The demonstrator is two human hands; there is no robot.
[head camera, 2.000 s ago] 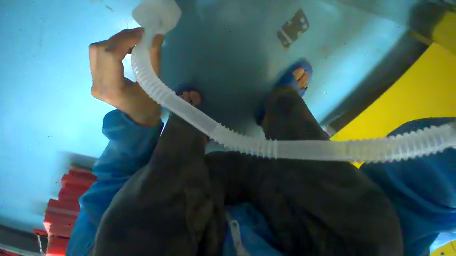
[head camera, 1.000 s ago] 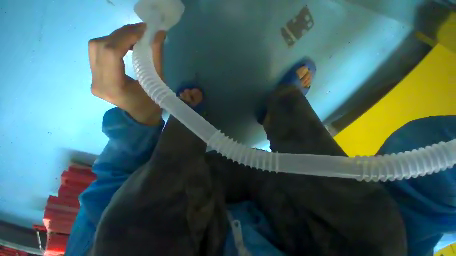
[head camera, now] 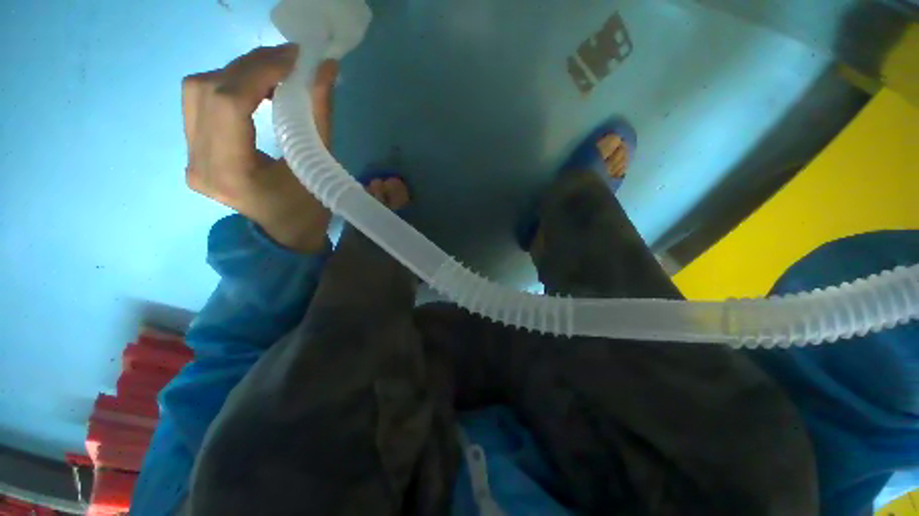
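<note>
A white translucent small bottle [head camera: 327, 25] shows at the top, left of centre, partly cut off by the upper edge. My left hand [head camera: 237, 141] holds it at the neck, where the hose meets it. The siphon hose [head camera: 403, 239], part smooth and part ribbed, runs from the bottle down across my legs and out at the right edge. Its far end is out of view. My right hand is not in view; only the blue right sleeve [head camera: 857, 378] shows. Whether liquid is moving in the hose cannot be told.
A large yellow metal surface [head camera: 816, 191] stands at the right, close to my right arm. Red slatted crates [head camera: 121, 433] lie at the lower left. My feet in blue slippers are on the glossy blue floor [head camera: 474, 81]. A brown worn patch [head camera: 600, 55] marks it.
The hose first sagged lower across my right leg, then rose slightly again. The bottle and my left hand have shifted slightly up since the earliest frame.
</note>
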